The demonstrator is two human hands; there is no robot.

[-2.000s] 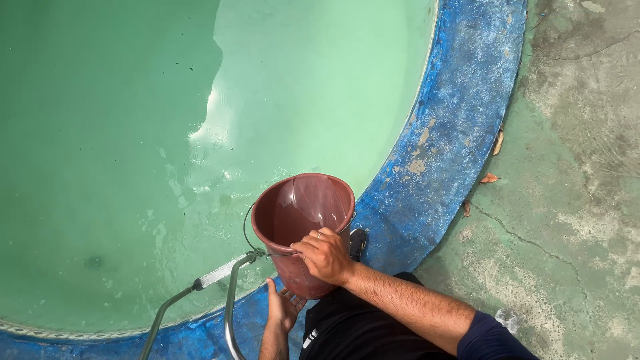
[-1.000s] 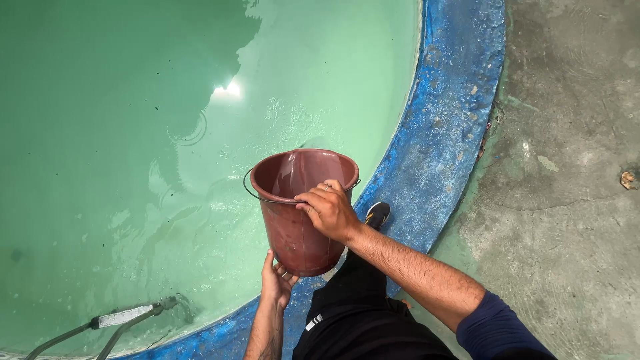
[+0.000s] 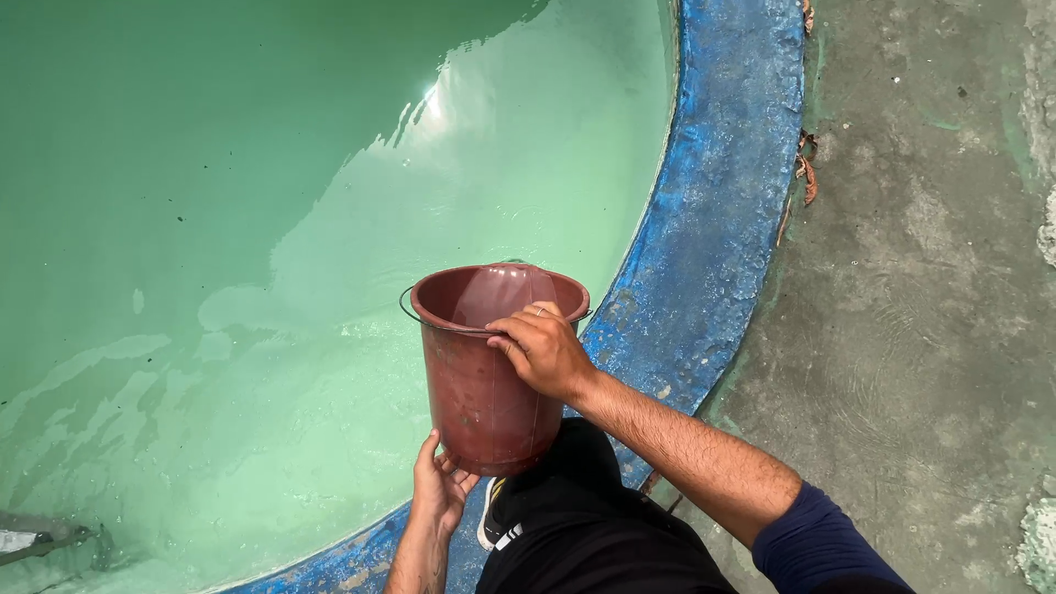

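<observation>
A reddish-brown plastic bucket [image 3: 487, 404] with a thin wire handle is held tilted above the edge of a pool of green water [image 3: 346, 247]. My right hand [image 3: 544, 346] grips the near rim and the wire handle there, its fingers over the edge. Under the bottom of the bucket, my left hand [image 3: 441, 487] supports the base with its fingertips, palm up. The inside of the bucket looks wet and shiny; how much it holds I cannot tell.
A blue painted pool rim [image 3: 718, 181] with worn patches curves around the water. Beyond it lies a rough concrete floor [image 3: 924, 330] with dry leaves [image 3: 807, 169] along the rim. A metal rail [image 3: 41, 540] shows at the lower left. My shoe [image 3: 492, 511] is on the rim.
The view has shifted, and the metal rail now shows only at the lower left. Both hands keep their hold on the bucket, which shows more of its side than two seconds ago.
</observation>
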